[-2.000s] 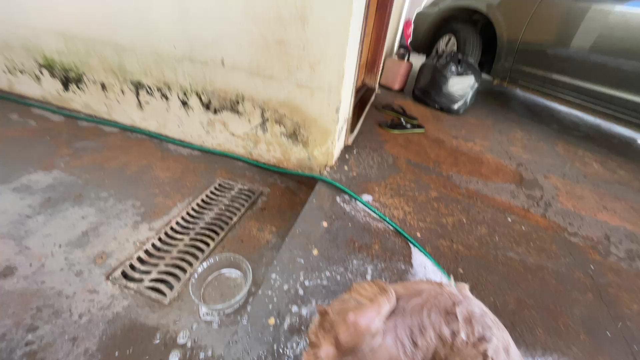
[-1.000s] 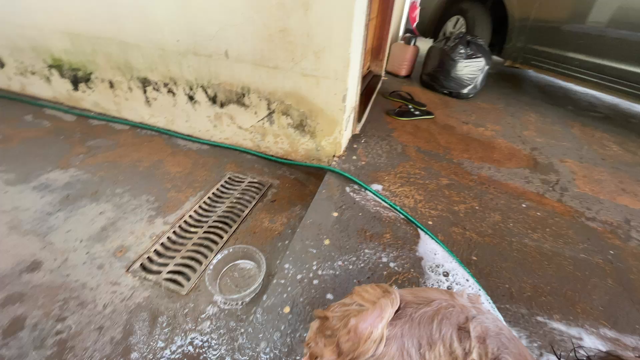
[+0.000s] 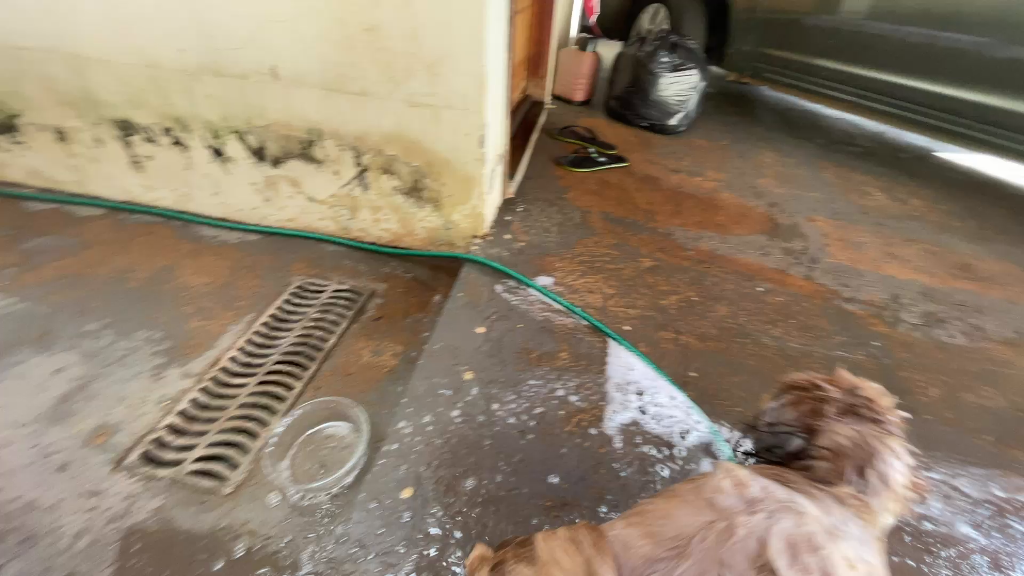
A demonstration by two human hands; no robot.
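Neither my left hand nor my right hand shows in the head view. A wet, brown-haired dog [image 3: 744, 520] fills the lower right, its lower parts cut off by the frame edge. A green garden hose [image 3: 560, 300] runs along the foot of the wall and across the floor to the dog, where its end is hidden. White suds [image 3: 648, 396] lie beside the hose. A clear round bowl [image 3: 318, 450] rests on the wet floor, close to the right edge of a metal drain grate [image 3: 256, 380].
A stained cream wall [image 3: 240, 112] ends at a doorway [image 3: 528, 80]. Black flip-flops [image 3: 592, 160] lie near it. Behind them are a pink suitcase [image 3: 576, 74], a black plastic bag [image 3: 660, 84] and a parked car [image 3: 880, 64].
The dog has turned; darker wet hair by the hose now shows at the upper end of its body, which reaches further up and right than before.
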